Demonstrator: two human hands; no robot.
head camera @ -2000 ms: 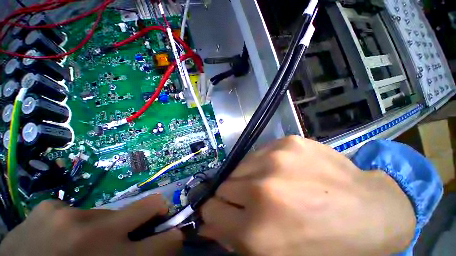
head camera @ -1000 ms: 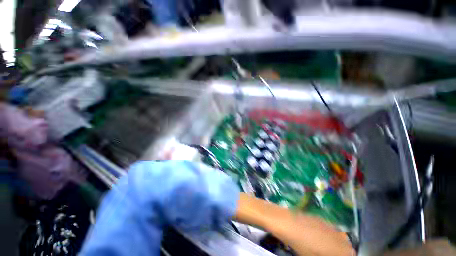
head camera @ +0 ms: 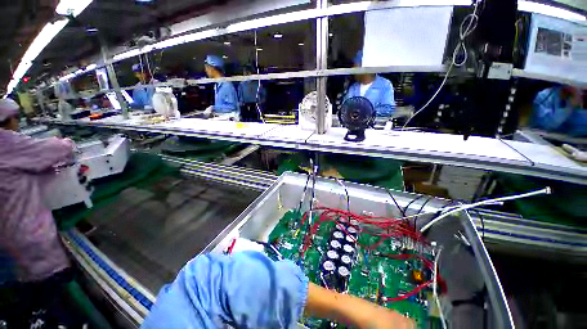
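Note:
My left forearm in a blue sleeve crosses the near side of the open grey metal enclosure (head camera: 248, 207). My left hand (head camera: 386, 317) is at the bottom edge, largely cut off; its fingers and anything in them are hidden. My right hand is out of the picture. The green circuit board (head camera: 370, 273) fills the box floor. A double row of black capacitors with pale tops (head camera: 339, 250) stands on it. Red wires (head camera: 325, 216) loop over the board's far side and right part. A long white cable (head camera: 486, 204) sticks out over the far right corner.
A conveyor (head camera: 174, 225) runs to the left and behind the box. A person in a pink smock (head camera: 26, 199) stands at the left beside pale metal boxes (head camera: 96, 167). A long white shelf (head camera: 257, 132) carries small fans (head camera: 356, 114). Several people in blue are beyond it.
The view has swung up and away from the close board view. My right hand and the black cables it was at have left the picture. My left hand has moved lower, mostly cut off.

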